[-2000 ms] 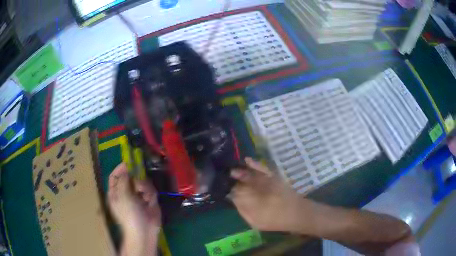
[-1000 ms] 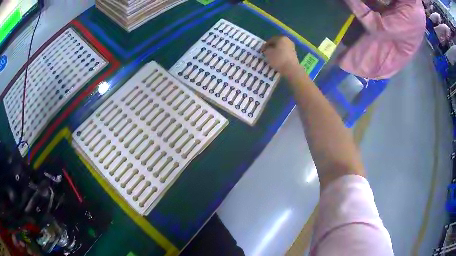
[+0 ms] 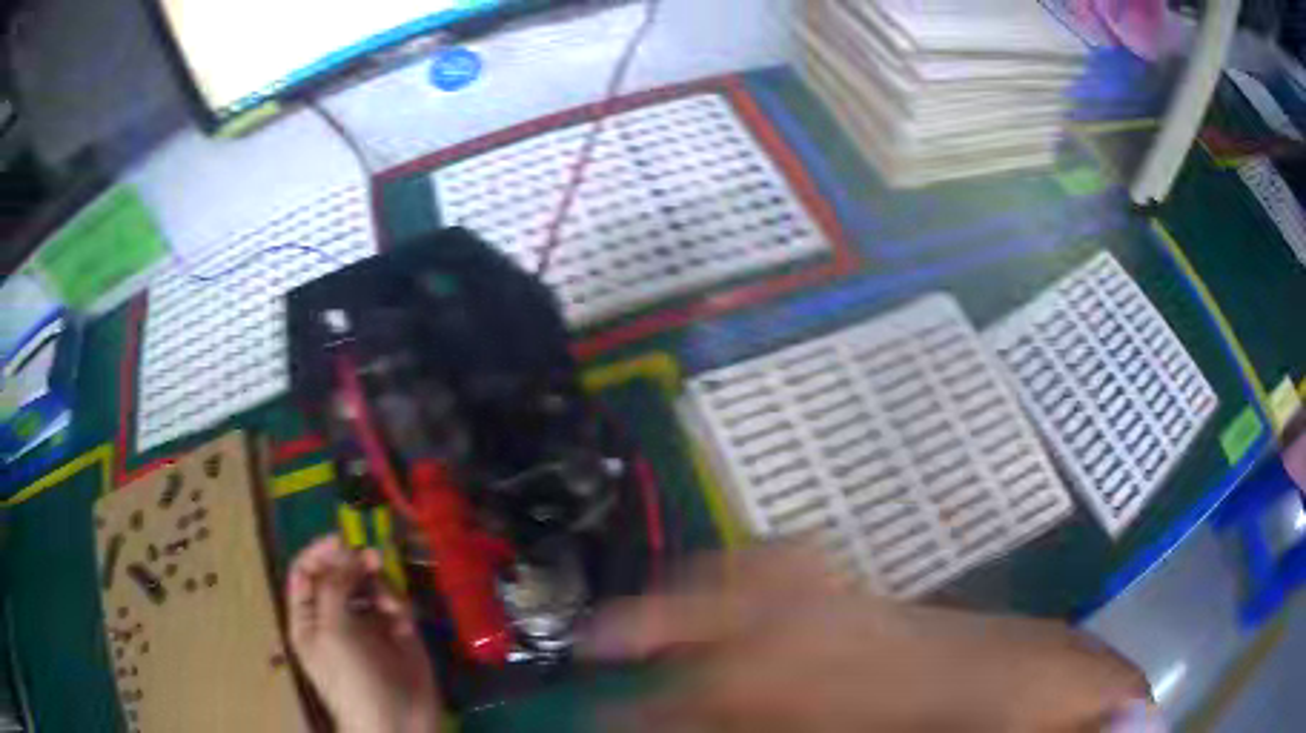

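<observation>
The black test fixture (image 3: 430, 322) stands at centre left, with its red ribbed handle (image 3: 456, 559) upright at the front. A shiny round metal piece (image 3: 547, 594) sits beside the handle. My left hand (image 3: 344, 609) is at the fixture's front left side, fingers curled; whether it holds something is not clear. My right hand (image 3: 645, 630) is strongly blurred at the fixture's front right; its fingers and any part in them cannot be made out. The near-right foam tray (image 3: 888, 430) holds rows of dumbbell-shaped parts. The far-right tray (image 3: 1110, 387) holds darker ones.
The upper tray (image 3: 645, 201) and upper-left tray (image 3: 244, 322) lie behind the fixture. A tan board (image 3: 201, 630) with scattered small dark parts is at left. A tray stack (image 3: 945, 93) stands upper right. The monitor (image 3: 330, 43) is at the back. A thin red wire rises behind the fixture.
The view has swung back left from the right-hand trays to the fixture. My right hand has moved from the far-right tray to the fixture's front. My left hand is in view again.
</observation>
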